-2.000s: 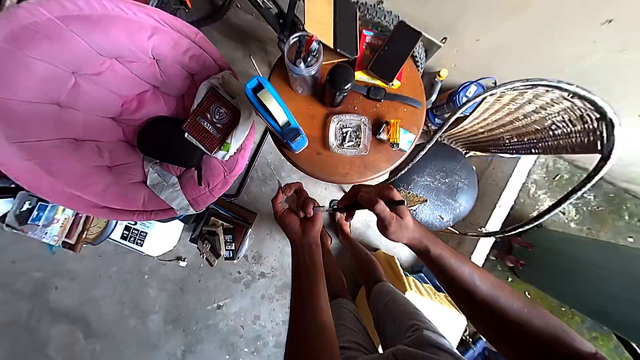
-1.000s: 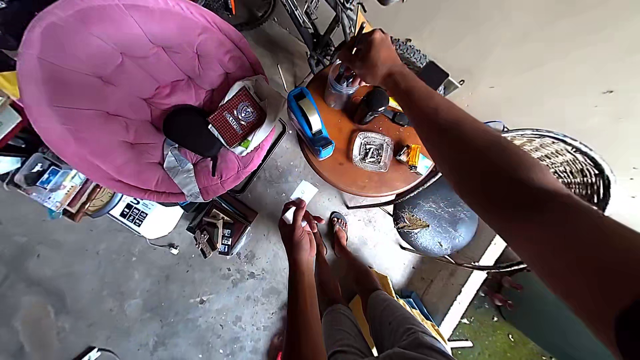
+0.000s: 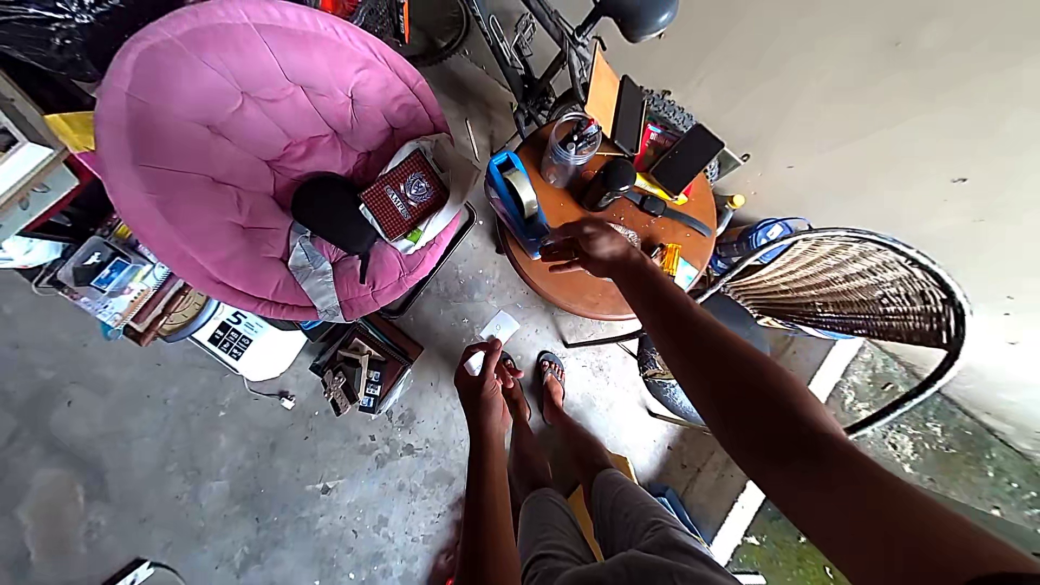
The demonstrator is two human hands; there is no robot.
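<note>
My left hand point(image 3: 486, 382) is low at the centre, closed on a small piece of white paper point(image 3: 500, 327) that pokes out above the fingers. At the near left part of the round wooden table point(image 3: 552, 284), my right hand point(image 3: 589, 248) reaches to the front end of a blue tape dispenser point(image 3: 520, 199); its fingers are spread, and I cannot tell whether they touch it. Behind the hand stands a clear plastic jar point(image 3: 571, 154) with pens in it. A partly hidden glass ashtray point(image 3: 624, 234) lies beyond the hand.
Two phones point(image 3: 686, 162), a black wristwatch point(image 3: 666, 210) and an orange lighter point(image 3: 671, 258) lie on the table. At left is a pink cushioned chair point(image 3: 268, 106) holding a notebook point(image 3: 405, 195). A wicker chair point(image 3: 861, 284) stands right, a bicycle point(image 3: 528, 65) behind.
My right hand has come down from above the pen jar to the tape dispenser. Two seconds ago both hands were together, with a pen between them. My left hand keeps the paper.
</note>
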